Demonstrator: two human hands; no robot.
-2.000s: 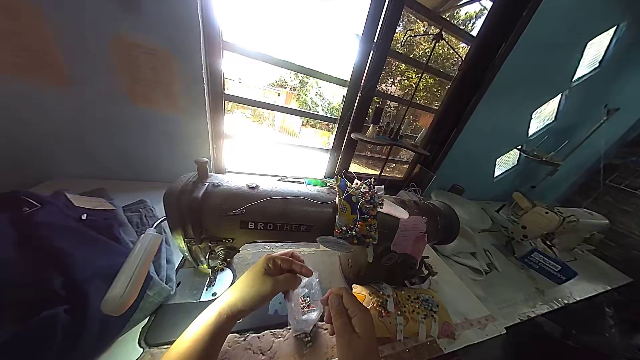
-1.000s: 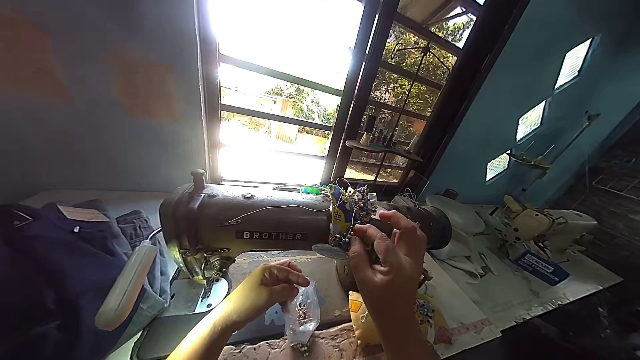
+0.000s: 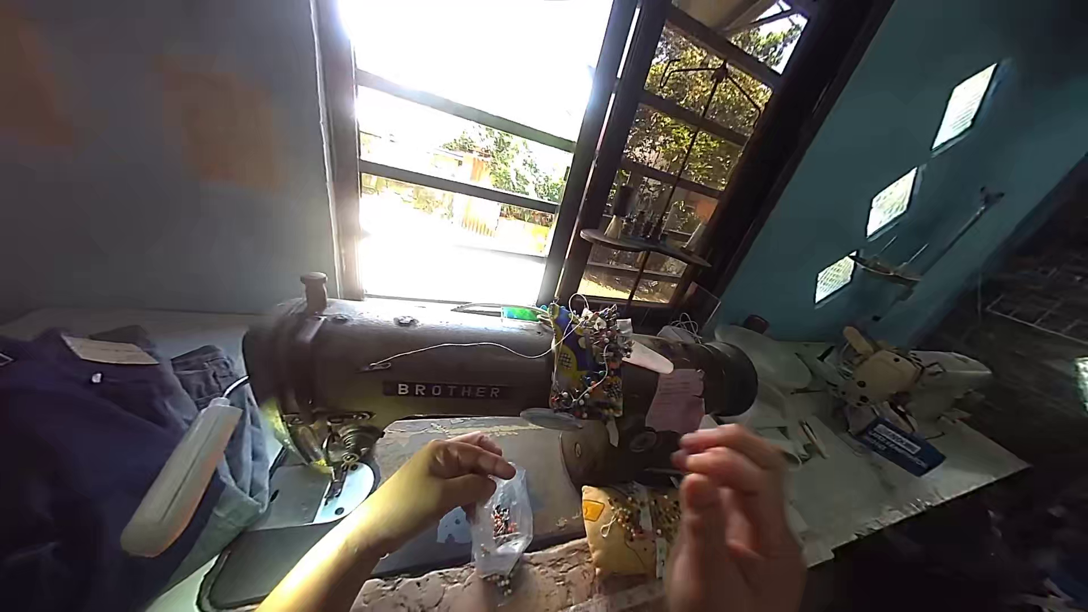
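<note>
My left hand (image 3: 463,476) holds the top of a small clear plastic bag (image 3: 501,523) with small beads or ball-headed pins in it. My right hand (image 3: 735,510) is raised to the right of the bag, fingers bent and blurred; whether something small is between its fingertips cannot be told. Behind both hands stands a Brother sewing machine (image 3: 467,353). A patterned pincushion (image 3: 586,365) full of ball-headed pins hangs on its arm, with threads around it. Beside my right hand lies a yellow pincushion (image 3: 616,552), also stuck with pins and partly hidden by that hand.
Folded dark blue garments (image 3: 93,459) lie at the left, by a white lamp (image 3: 183,480). A second machine (image 3: 884,374) and a blue box (image 3: 901,444) stand at the right. Thread spools (image 3: 650,228) are on a stand by the window. Pink fabric (image 3: 425,591) lies at the front edge.
My right hand was beside the bag, then at the patterned pincushion, and is now lower and to the right, away from it. My left hand keeps holding the bag.
</note>
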